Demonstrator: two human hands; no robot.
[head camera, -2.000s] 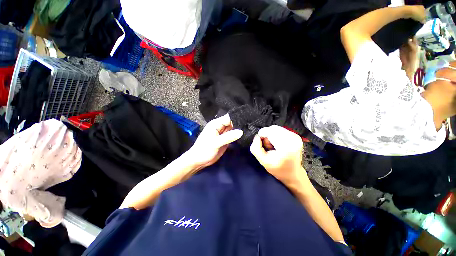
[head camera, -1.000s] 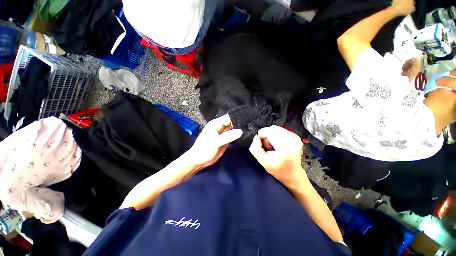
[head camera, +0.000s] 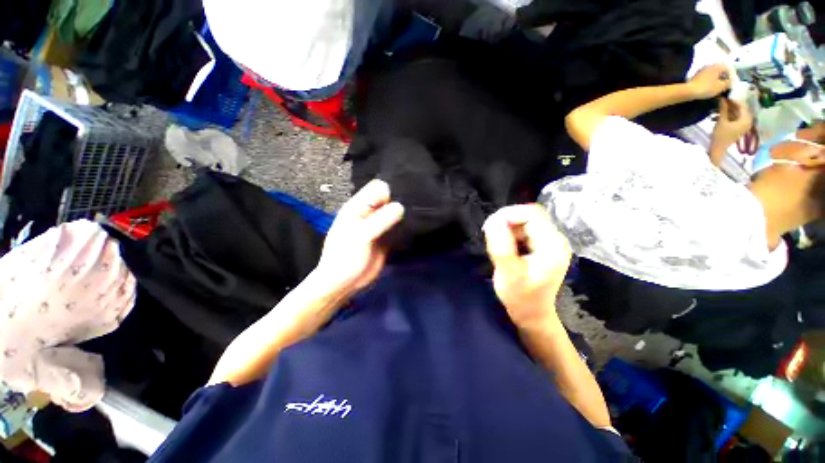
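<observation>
A black garment lies dark and bunched between my hands at the front of my navy top, over a black cloth pile. My left hand pinches its left side between thumb and fingers. My right hand is curled, thumb to forefinger, at its right side, slightly blurred. The cloth looks spread between the hands. The dark folds merge, so the exact edge held and any thread are hard to see.
A black cloth pile lies ahead. A grey basket and black cloth are at left. A person in a white patterned top sits at right; a pink patterned sleeve is at left. A red stool stands ahead.
My hands have moved apart, left hand left and up, right hand right. The bunched ribbed cloth between them is now flatter. The person at right has lowered an arm towards the machine.
</observation>
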